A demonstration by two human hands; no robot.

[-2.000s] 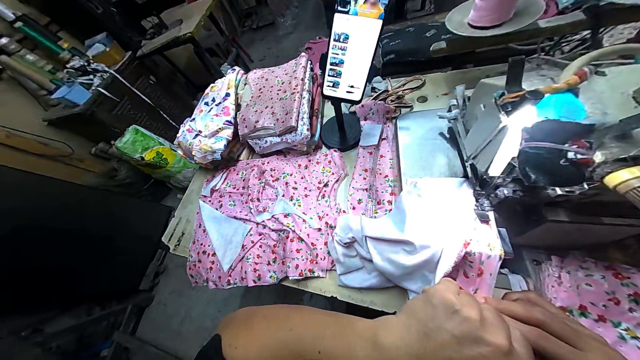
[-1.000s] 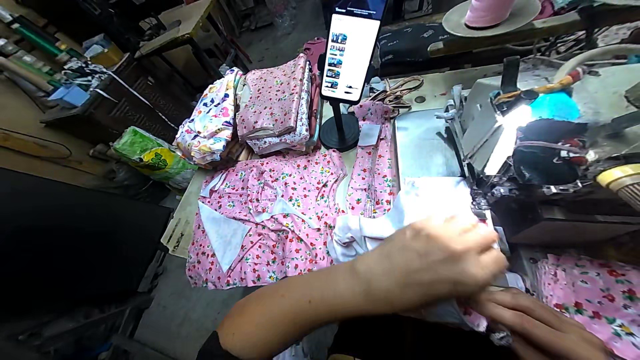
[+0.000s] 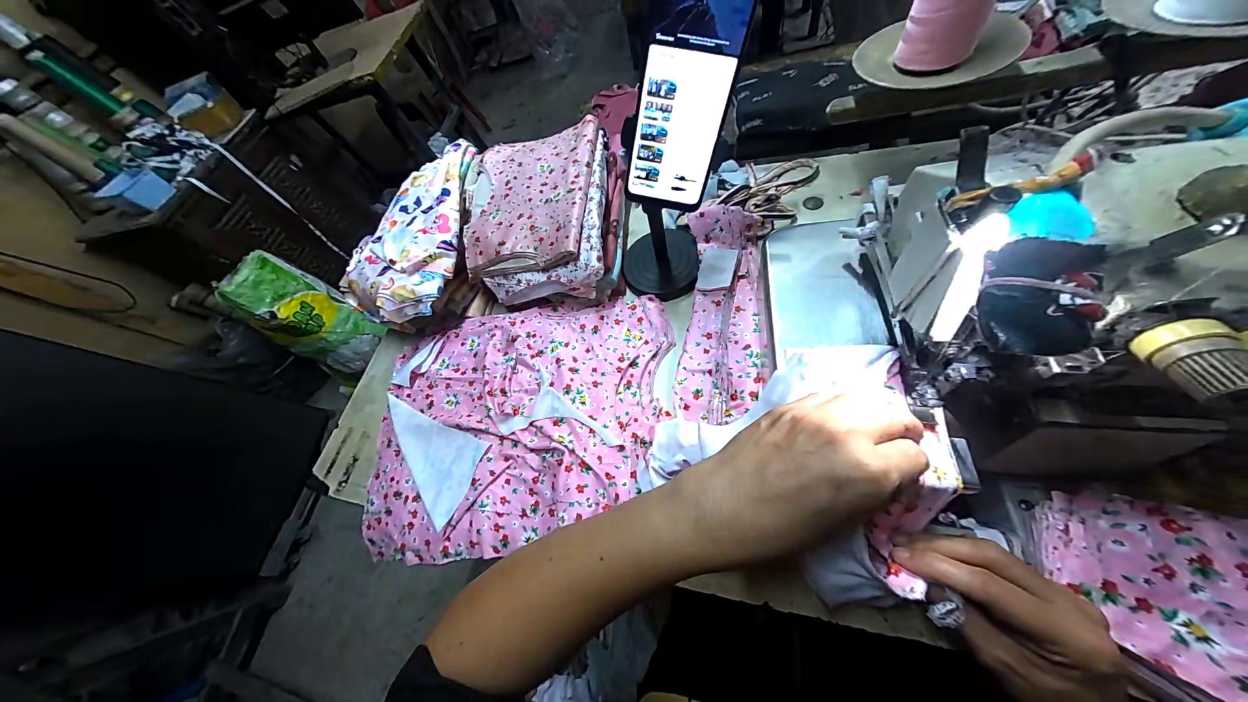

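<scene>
My left hand (image 3: 814,468) lies over white fabric (image 3: 853,366) at the front of a sewing machine (image 3: 936,253), its fingers bent down onto the cloth edge. Lower right, my right hand (image 3: 1014,595) pinches the edge of pink floral fabric (image 3: 902,536) between thumb and fingers. The cloth runs up beside the machine's needle area, which a bright lamp (image 3: 970,273) lights; the needle itself cannot be made out. Left of my hands, pink floral pieces (image 3: 546,390) with a white triangular patch (image 3: 434,458) lie spread on the table. A narrow floral strip (image 3: 721,341) lies beside the metal plate (image 3: 824,288).
A phone (image 3: 682,117) on a black stand (image 3: 663,263) and folded fabric stacks (image 3: 536,200) stand at the back. More pink floral pieces (image 3: 1160,575) lie at the right. A pink thread cone (image 3: 941,34) stands behind the machine. A green package (image 3: 292,307) is left of the table.
My left hand has moved up from beside my right hand onto the white fabric near the machine. The white fabric, bunched toward the front two seconds ago, is now partly under my left hand.
</scene>
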